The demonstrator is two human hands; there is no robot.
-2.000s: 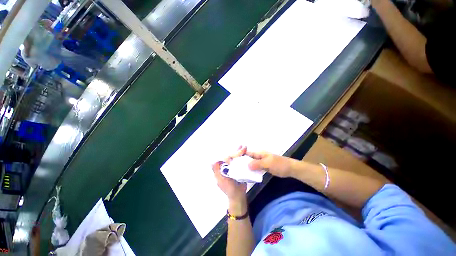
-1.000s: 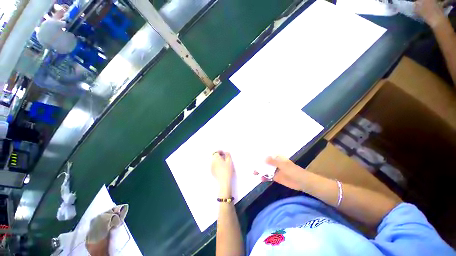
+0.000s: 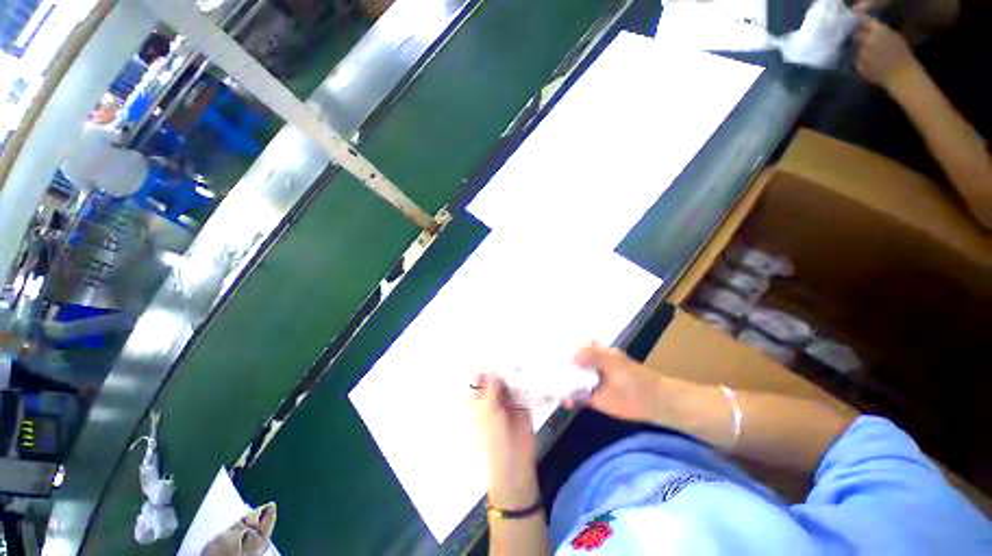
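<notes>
A white crinkled bundle (image 3: pixel 547 384), which looks like a bagged unit, is held between my two hands above the near part of the white paper sheets (image 3: pixel 490 293). My left hand (image 3: pixel 503 418) holds its left end, with the fingers partly hidden by blur and glare. My right hand (image 3: pixel 618 382) holds its right end near the belt's edge. The open carton (image 3: pixel 723 364) stands to the right, with whitish bagged units (image 3: pixel 751 293) in rows inside it.
A corded white unit (image 3: pixel 156 505) lies on the green belt at the lower left, beside a beige cloth (image 3: pixel 242 532) on paper. A metal frame bar (image 3: pixel 315 125) meets the belt divider. Another person's hand (image 3: pixel 879 52) holds a white bundle (image 3: pixel 818 35) at the upper right.
My hands were on a white unit, then apart with a small white item at my right hand, and are now together on a white bundle. A white bundle now shows at the other person's hand.
</notes>
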